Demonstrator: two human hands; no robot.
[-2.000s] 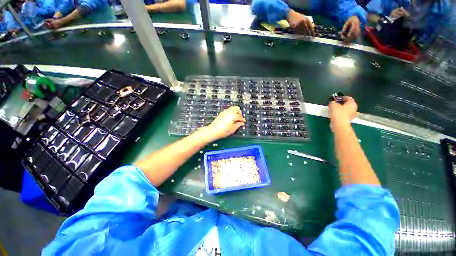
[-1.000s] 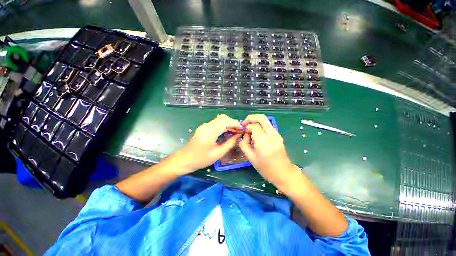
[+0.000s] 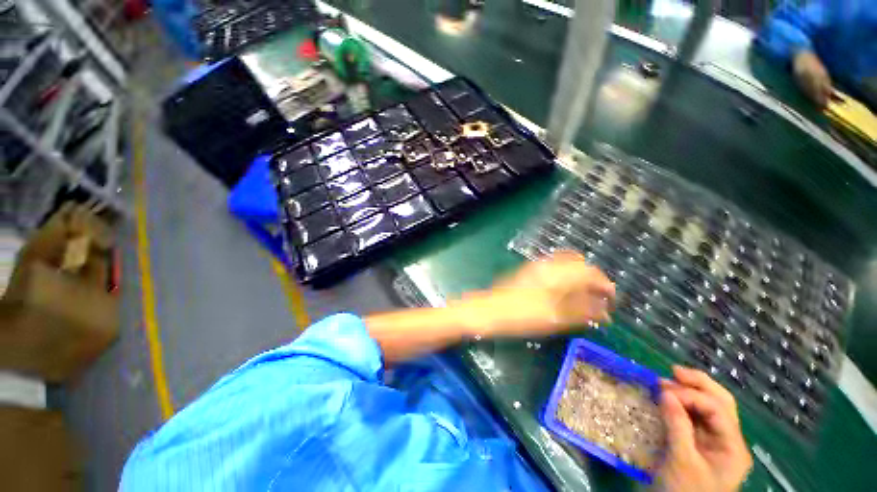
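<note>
My left hand (image 3: 569,293) is blurred, its fingers curled, above the near left part of the clear tray; I cannot tell if it holds anything. My right hand (image 3: 707,437) is at the right side of the blue box (image 3: 596,458), thumb and fingers close together; any part between them is hidden. The open box holds a heap of small white-tan bits (image 3: 615,408). The clear tray (image 3: 702,274) has many rows of small dark parts. The glossy black tray (image 3: 361,197) has large square pockets, with several gold-rimmed frames (image 3: 476,129) towards its far right.
The green bench (image 3: 462,255) runs beside the conveyor (image 3: 481,48). A pale post (image 3: 580,72) stands behind the trays. A green roll (image 3: 341,50) and more black trays lie at the upper left. Cardboard boxes (image 3: 72,288) stand on the floor at left. Another worker's hand (image 3: 813,77) shows at upper right.
The view has swung to the left. My hands, together over the blue box a second ago, are now apart: the left beyond the box's far left side, the right at its right side.
</note>
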